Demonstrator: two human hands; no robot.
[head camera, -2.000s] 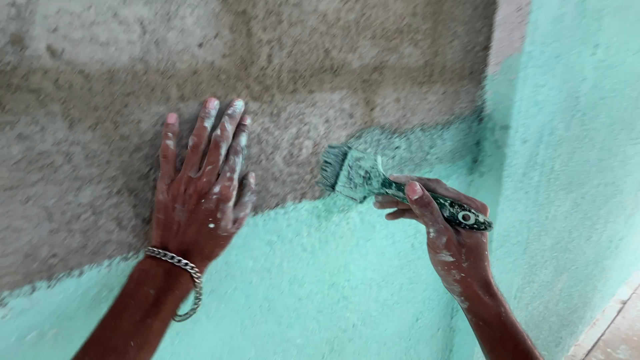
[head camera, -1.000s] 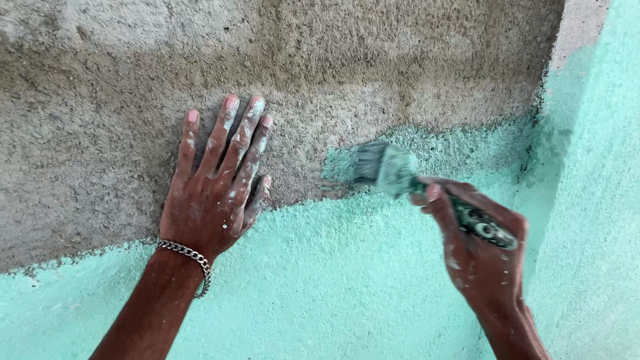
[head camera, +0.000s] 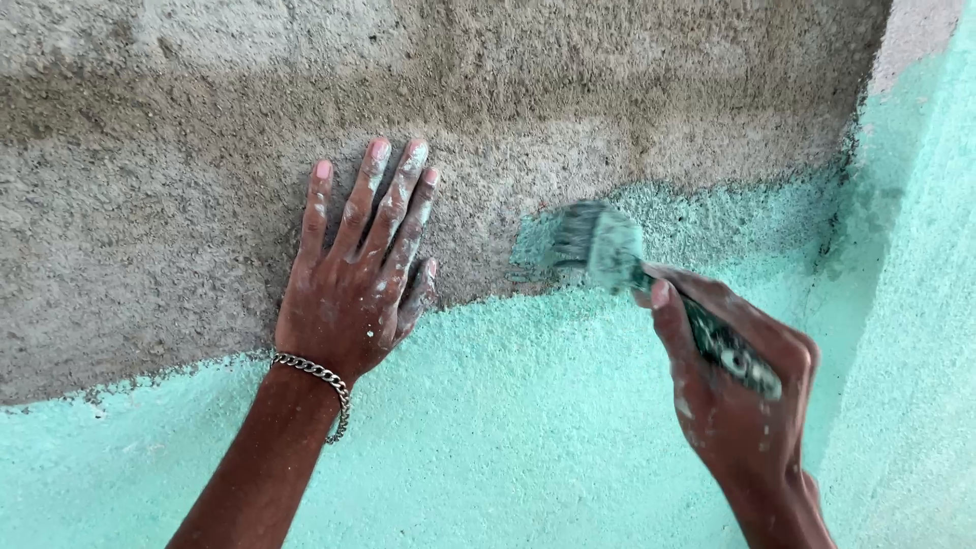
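Observation:
My left hand (head camera: 354, 282) lies flat with its fingers apart on the rough grey masonry wall (head camera: 175, 229); paint spots its fingers and a chain bracelet (head camera: 313, 367) circles the wrist. To the right, my right hand (head camera: 736, 381) grips the dark green handle of a paintbrush (head camera: 618, 248). The brush's bristles touch the wall over a patch of wet turquoise paint (head camera: 534, 240), and its ferrule is coated with paint. Motion blurs the bristles and handle. Below both hands the wall bears turquoise paint (head camera: 488, 427), with an uneven upper edge.
At the right, an adjoining wall face (head camera: 907, 305) is painted turquoise, with a bare pale area (head camera: 915, 46) near its top. A dark corner line (head camera: 858, 122) runs between it and the grey masonry.
Turquoise paint now covers a patch left of the bristles that was bare grey two seconds ago. The right hand has tilted the brush handle more steeply. My left hand stays flat on the wall.

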